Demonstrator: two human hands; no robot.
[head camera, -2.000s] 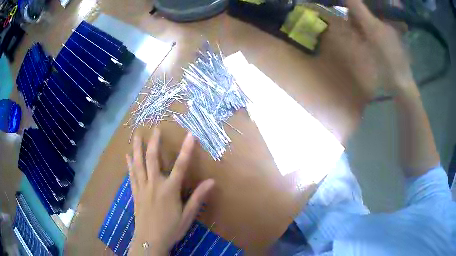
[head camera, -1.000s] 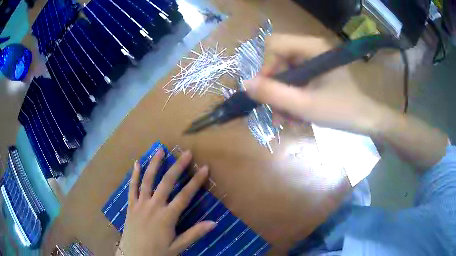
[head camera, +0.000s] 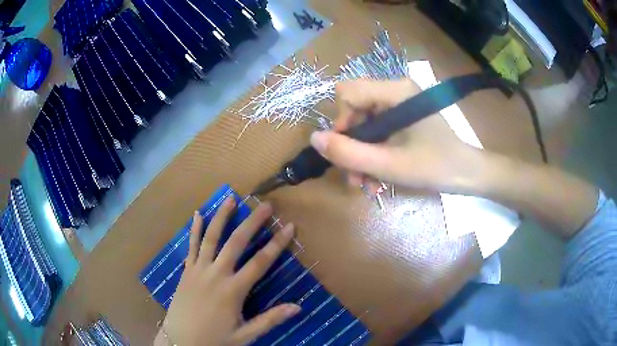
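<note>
A small blue solar panel (head camera: 325, 314) with thin silver lines lies on the brown tabletop, wire ends sticking out past its upper right edge. My left hand (head camera: 226, 274) lies flat on the panel with its fingers spread. My right hand (head camera: 379, 135) holds a black soldering iron (head camera: 308, 164) like a pen. The iron's tip is at the panel's top corner, close to the first wire end; whether it touches is unclear. A thin silver ribbon runs along the wire ends beside my left fingertips.
A tangled heap of short silver ribbons (head camera: 287, 94) lies beyond the panel. White paper (head camera: 467, 216) is under and right of my right hand. Dark cell stacks (head camera: 125, 67) lie on a pale sheet at left. Finished panels (head camera: 27, 250), a blue bottle (head camera: 28, 64) and a yellow sponge (head camera: 506, 57) also show.
My right hand came from the far right with the iron, and its tip has now reached the panel's corner. My left hand stays on the panel. The view has shifted.
</note>
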